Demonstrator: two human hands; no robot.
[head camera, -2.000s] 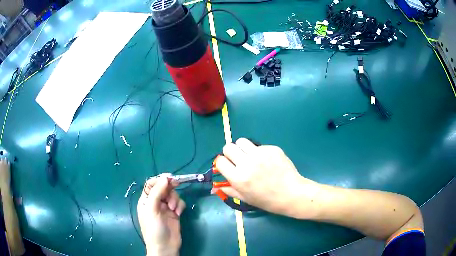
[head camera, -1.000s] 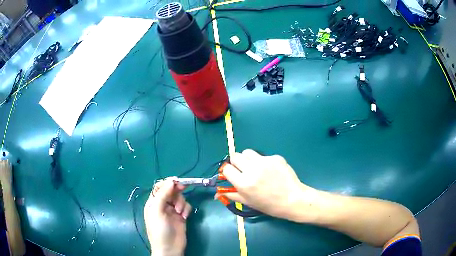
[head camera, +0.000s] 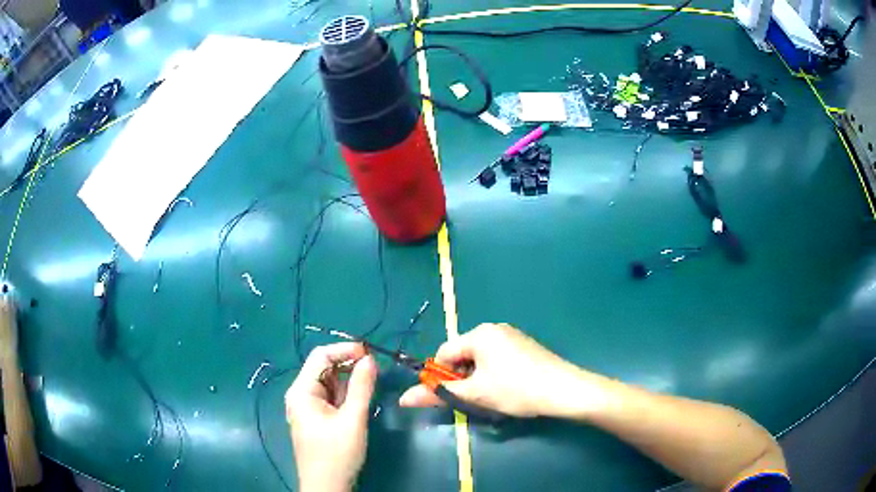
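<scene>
My right hand (head camera: 499, 370) holds orange-handled scissors (head camera: 437, 374) by the loops, with the blades pointing left towards my left hand. My left hand (head camera: 331, 399) pinches a thin black cable between thumb and fingers. The scissor tips meet the fingertips of my left hand; the cable end there is too small to tell. A thin pale strand (head camera: 331, 332) shows just above my left fingertips. Thin black lead wires (head camera: 300, 274) lie loosely looped on the green bench beyond my left hand.
A red heat gun (head camera: 399, 187) stands upright ahead. A white paper sheet (head camera: 187, 139) lies left of it. Black plastic parts (head camera: 530, 171), a pink pen (head camera: 526, 140), a clear bag (head camera: 543, 108) and a cable pile (head camera: 701, 91) lie right. Another person's arm (head camera: 17, 404) is at the left edge.
The scissors have turned, so their blades look narrower and darker. Both hands have shifted slightly, with the right hand lower. A pale strand now shows above my left fingertips. The view has tilted slightly.
</scene>
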